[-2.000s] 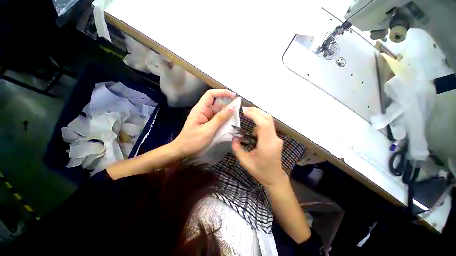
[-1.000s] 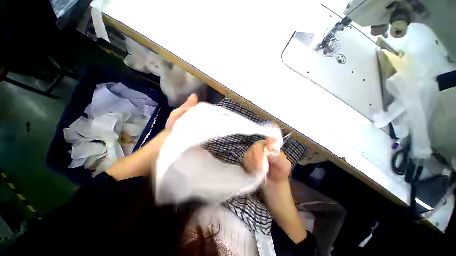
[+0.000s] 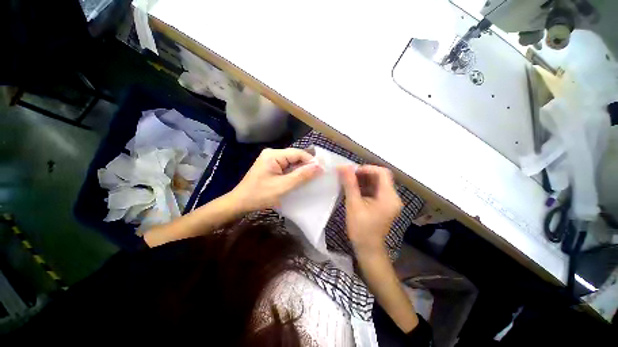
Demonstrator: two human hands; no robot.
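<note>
A thin white fabric piece (image 3: 310, 203) hangs over the checked lap covering, in front of the table edge. My left hand (image 3: 276, 177) pinches its upper edge between thumb and fingers. My right hand (image 3: 369, 203) pinches the same piece at its upper right, a short way from my left fingertips. The lower part of the fabric hangs down to a point. Whether my right palm holds a small tool is hidden.
The sewing machine's needle area (image 3: 461, 55) is at the upper right. White strips (image 3: 572, 149) and black scissors (image 3: 561, 223) lie on the right. A dark blue bin (image 3: 101, 203) with white cut pieces (image 3: 146, 183) stands at left.
The fabric swung wide and blurred one second ago; now it hangs between both hands. My left hand has come back beside my right. The view has shifted slightly.
</note>
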